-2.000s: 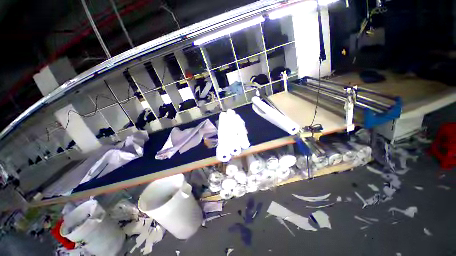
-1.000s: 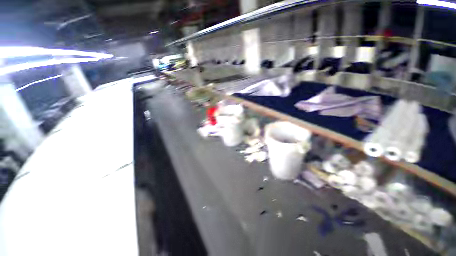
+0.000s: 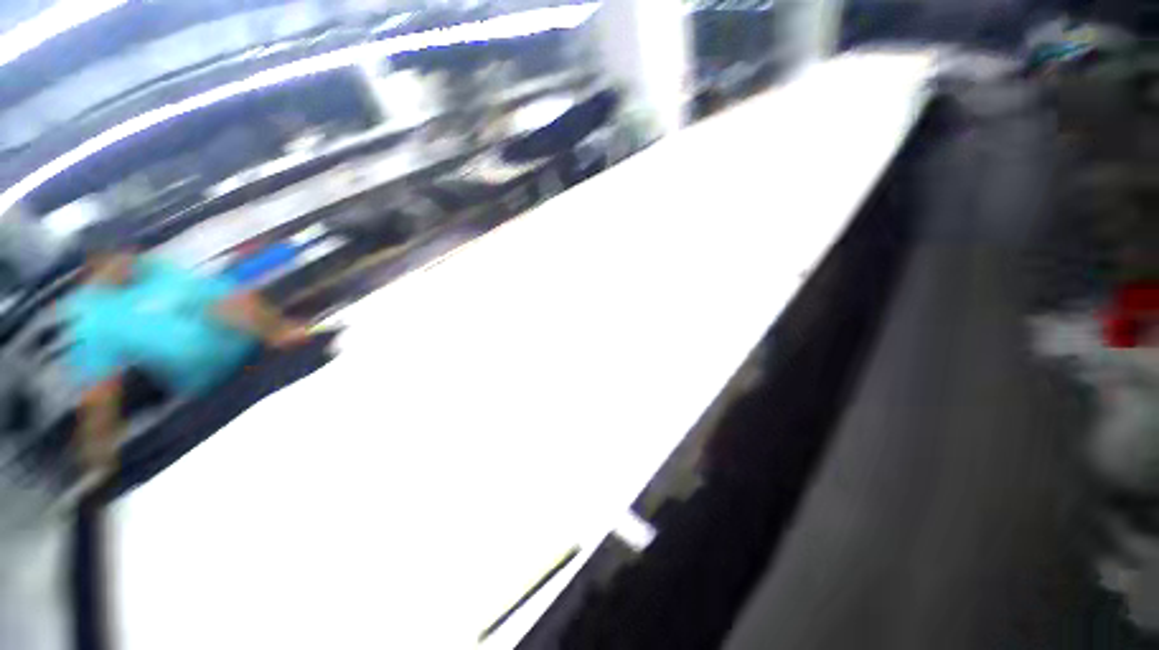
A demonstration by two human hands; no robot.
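Note:
Neither of my hands is in the picture. A long white-covered table [image 3: 508, 368] lies in front of me and runs from the lower left to the upper right. Its white surface is overexposed, so folds or layers cannot be told. A thin dark strip [image 3: 531, 594] lies near the table's near edge at the bottom. A small white piece [image 3: 633, 530] sits at that edge. Dark cloth [image 3: 210, 413] shows along the far left side. The picture is blurred.
A person in a turquoise shirt [image 3: 165, 324] leans over the far left side of the table, arms spread. A grey floor aisle [image 3: 890, 483] runs along the right. A red object [image 3: 1131, 315] and blurred pale shapes stand at the right edge.
The view has swung left, away from the navy cloth table, rolls and bins. The white table now fills the middle, and the person in turquoise has come into view.

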